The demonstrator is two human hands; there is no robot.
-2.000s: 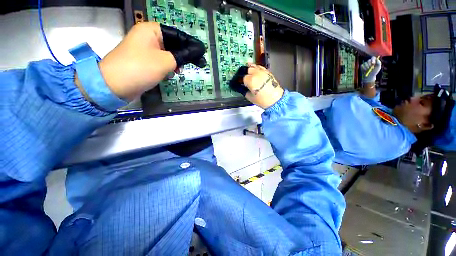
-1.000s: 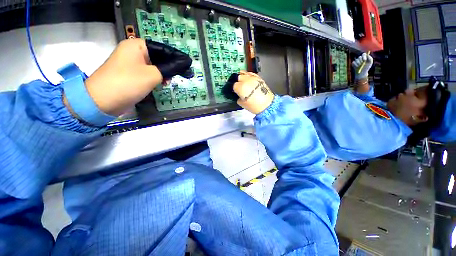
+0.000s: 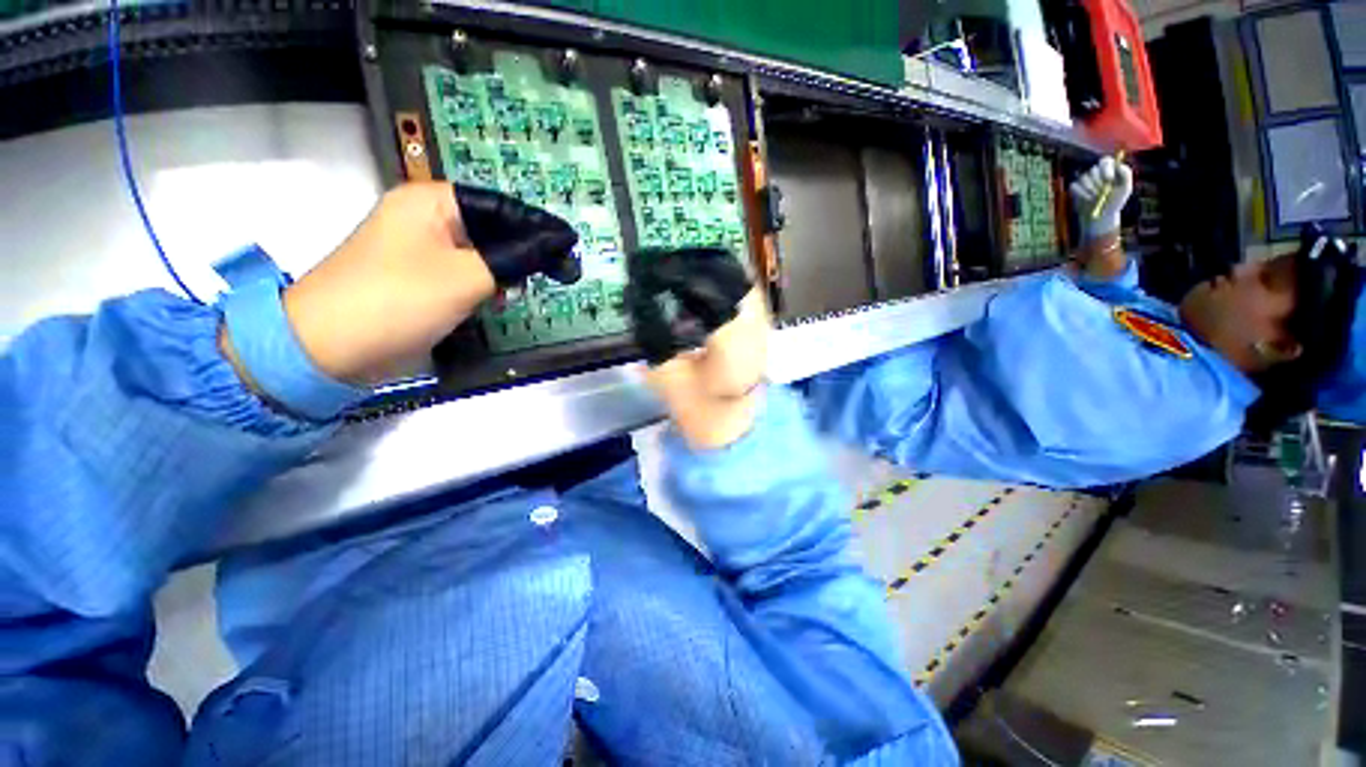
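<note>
Two pale green circuit board panels, a left one and a right one, lie side by side in a black carrier. My left hand, with black finger cots and a blue wrist strap, reaches over the left panel. Its fingers are bent over the panel's middle; whether they pinch a small part is hidden. My right hand, blurred, is over the near edge of the carrier and the silver rail, its black-cotted fingers curled. I cannot tell whether it holds anything.
The silver conveyor rail runs nearest my body. A blue cord hangs at the left. Another person with a white glove stands at the right beside another carrier with a green panel. A red bin is beyond.
My right hand has moved left and toward my body, off the right panel's lower part, and its forearm has swung inward. My left hand stays over the left panel. The view has shifted slightly.
</note>
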